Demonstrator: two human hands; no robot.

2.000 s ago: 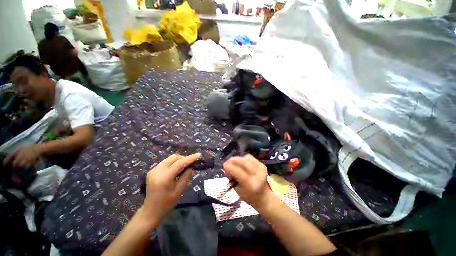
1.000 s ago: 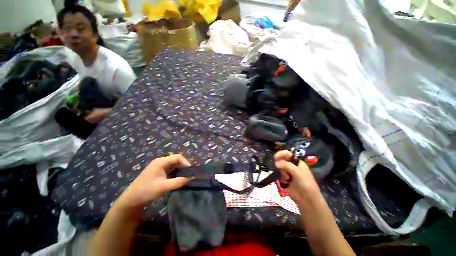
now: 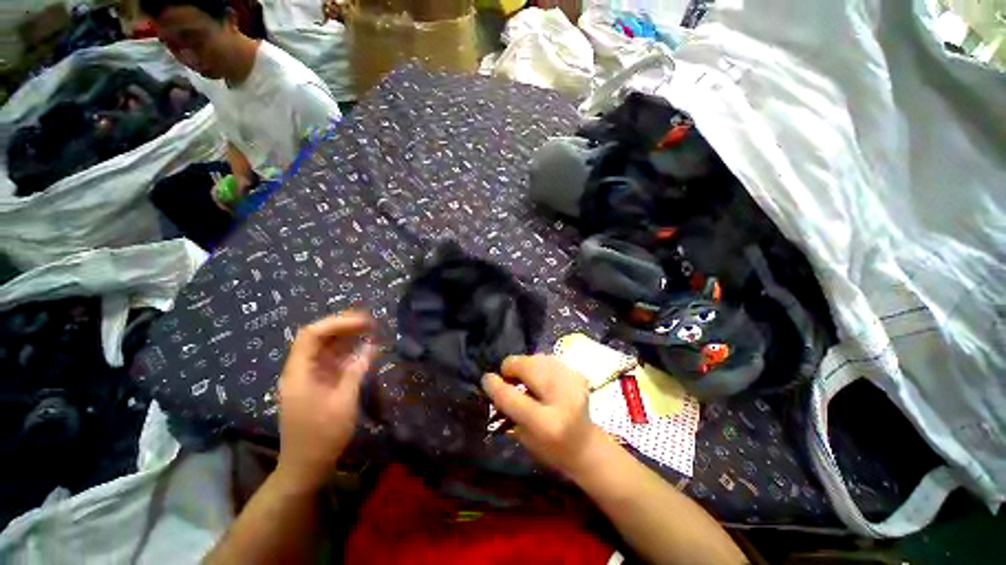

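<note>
A dark plush bag point(image 3: 469, 309) lies bunched on the patterned cloth in front of me, blurred, its shape hard to tell. My right hand point(image 3: 541, 403) is at its lower right edge, fingertips closed on the dark fabric. My left hand point(image 3: 328, 381) is raised to the left of the bag, blurred, fingers apart and holding nothing visible. A white sheet with red print point(image 3: 667, 444) lies to the right, with a yellow sheet point(image 3: 660, 394), a red bar point(image 3: 633, 400) and a thin yellowish item point(image 3: 613, 372) on it.
A heap of black-grey bags point(image 3: 673, 221) with orange spots lies at the right, beside a big white woven sack point(image 3: 871, 188) with a loop. A person in a white shirt point(image 3: 265, 105) sits across at the left, near white sacks with dark goods. A carton point(image 3: 408, 50) stands behind the table.
The grey pouch and black band held between my hands are now a dark bunch farther forward on the cloth. My left hand has come off it. The view has shifted, showing the red bar clearly.
</note>
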